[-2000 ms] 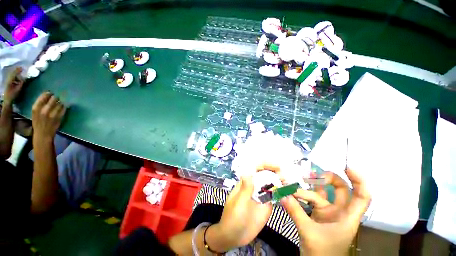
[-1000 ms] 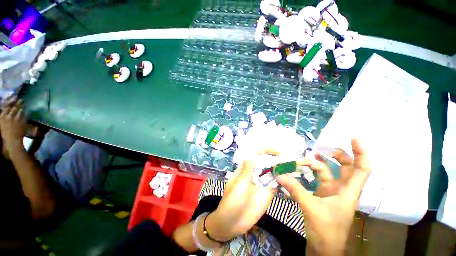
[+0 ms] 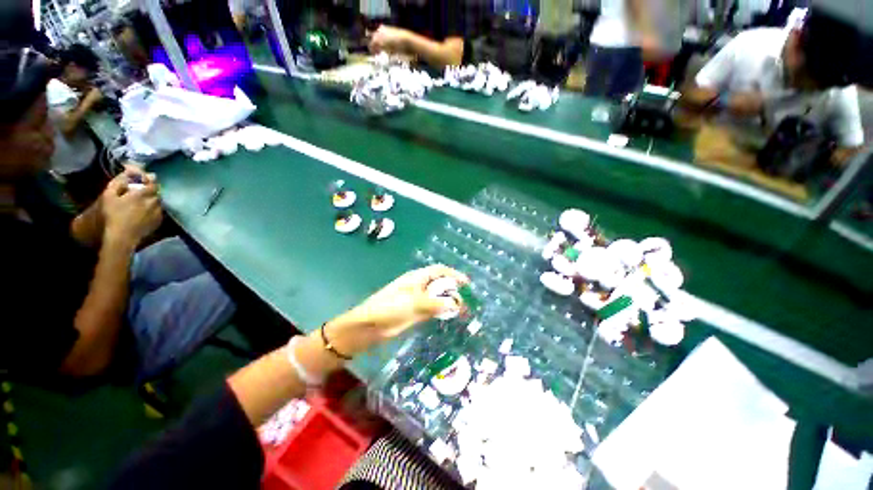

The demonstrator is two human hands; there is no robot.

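Observation:
My left hand (image 3: 414,304) is stretched out over the clear blister tray (image 3: 493,251) and holds a white round housing (image 3: 445,295) with a green board at its edge. My right hand is not clearly in view; a small skin-coloured patch shows at the bottom edge by the white sheet. Another housing (image 3: 451,375) with a green board lies on the near tray, beside a heap of small white pads (image 3: 522,431). A jumbled pile of unfinished assemblies (image 3: 622,273) lies on the far tray. Several set-apart assemblies (image 3: 347,223) stand on the bench at left.
White sheets (image 3: 704,421) lie at right. A red parts bin (image 3: 321,448) is below the bench edge. A thin dark tool (image 3: 212,200) and a crumpled whitish bag (image 3: 182,117) lie at left, near a seated person (image 3: 124,220). Other people work across the bench, beside white heaps (image 3: 391,84).
The view has lifted and turned left, showing the far bench and people. My left hand has moved out leftward with the housing, away from my right hand, which has left the centre of view.

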